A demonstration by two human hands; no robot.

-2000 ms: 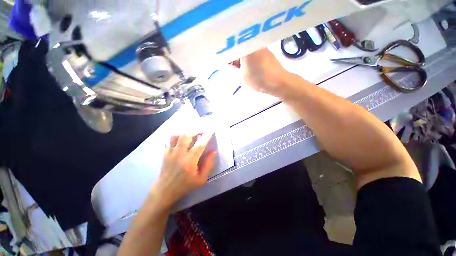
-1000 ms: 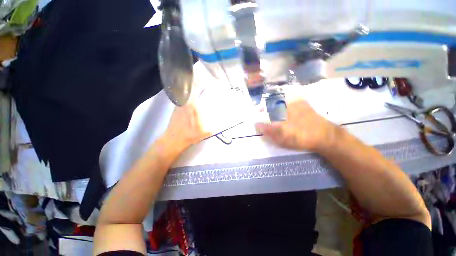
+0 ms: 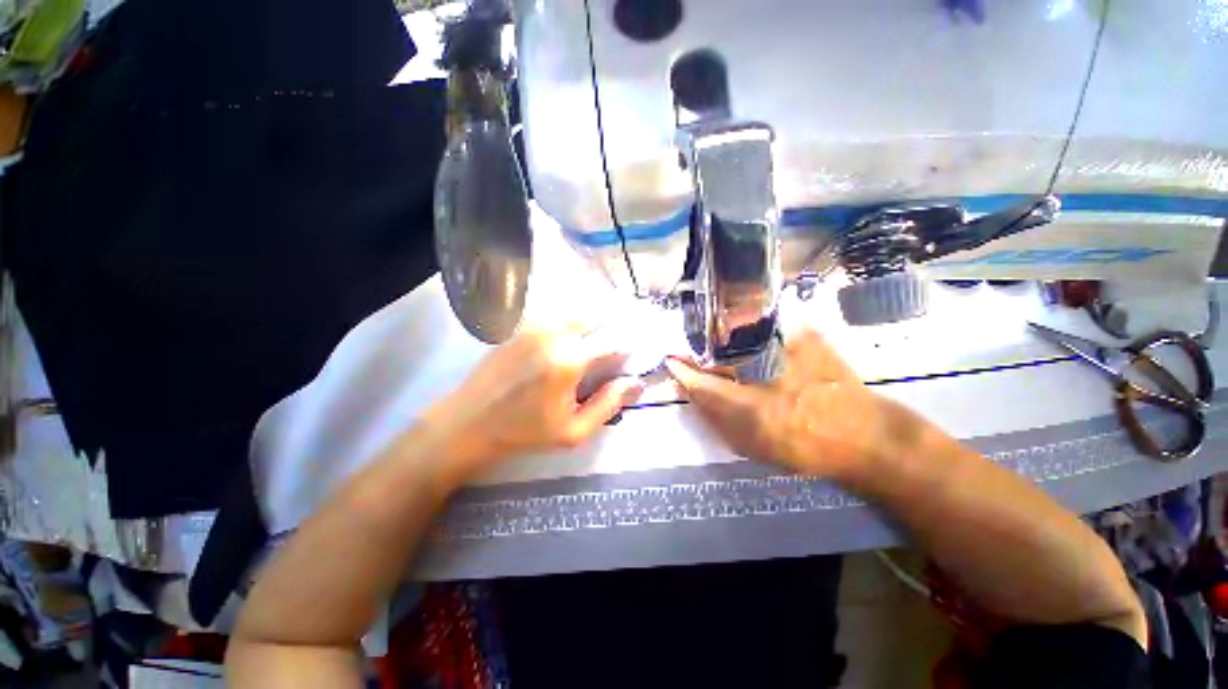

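Note:
The long white piece [image 3: 357, 390] lies on the machine table, left of the sewing machine's needle area. My left hand [image 3: 525, 397] is on its right end, thumb and fingers pinched together at the cloth. My right hand [image 3: 795, 411] is just right of and below the shiny metal machine part [image 3: 738, 242], its fingertips almost meeting the left ones under the needle area. A small dark edge shows by my left thumb. Glare and fingers hide the presser foot and what my right fingertips grip. The white machine head [image 3: 916, 108] stands above.
Large black cloth [image 3: 202, 242] lies at the left. A grey oval plate [image 3: 485, 236] hangs left of the needle. Bronze-handled shears [image 3: 1145, 390] lie open at the right, with a dark red handle [image 3: 1081, 292] behind. A ruler strip [image 3: 646, 506] runs along the front edge.
My right hand has come from behind the machine's front, near the small scissors, to the needle area. My left hand has moved in to meet it. The view has turned and shifted.

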